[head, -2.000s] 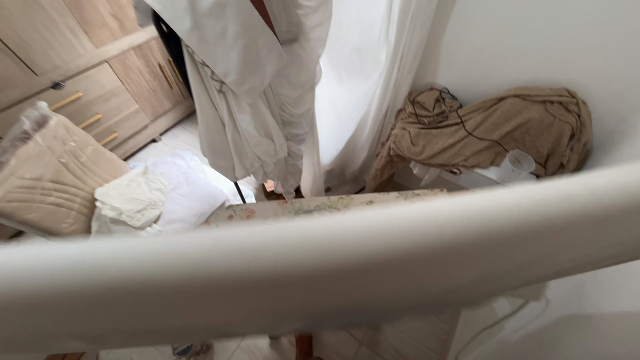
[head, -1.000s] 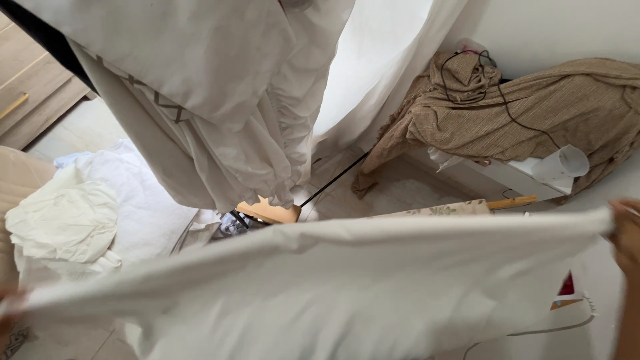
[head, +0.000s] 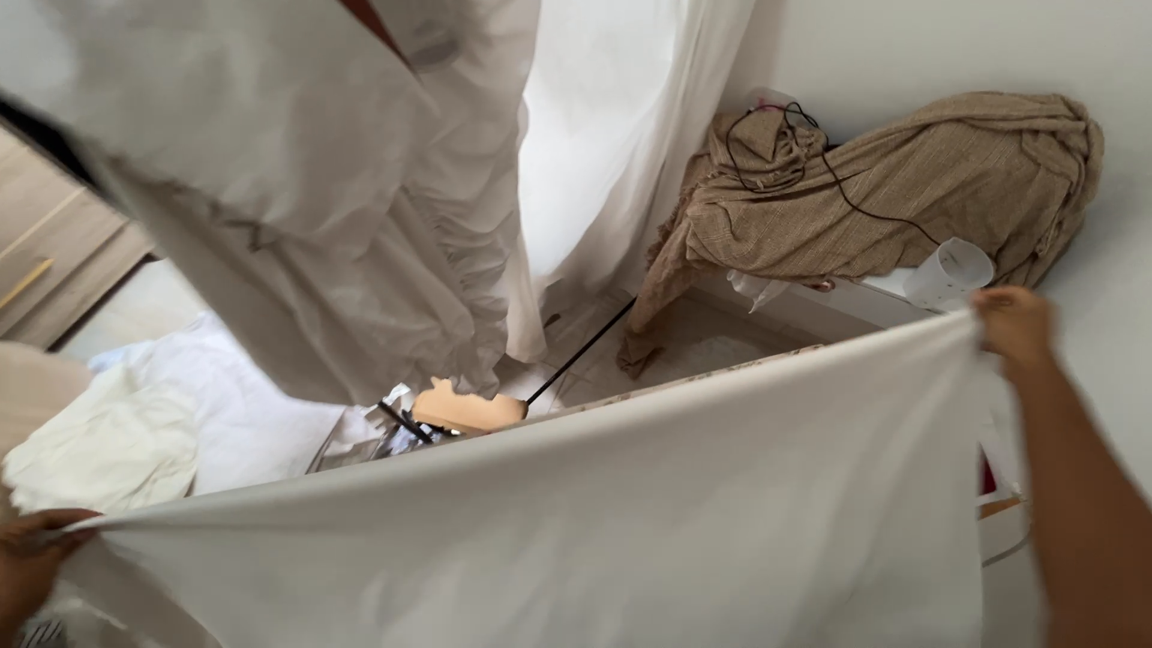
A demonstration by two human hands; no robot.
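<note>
A large off-white cloth is stretched across the lower part of the view, its top edge slanting up to the right. My left hand, at the lower left edge, grips one end of that edge. At the right, my right hand is closed on the other end, just below a translucent plastic cup. Below my hands the cloth hangs down out of view, and it hides most of the surface behind it.
White gathered fabric hangs at upper left, beside a white curtain. Crumpled white cloths lie at left, near a wooden drawer unit. A brown woven cloth with a black cable lies against the wall at right.
The cloth was a raised band across the view and now hangs lower and more spread out. Both hands have come into sight; one second ago only parts of them showed at the edges.
</note>
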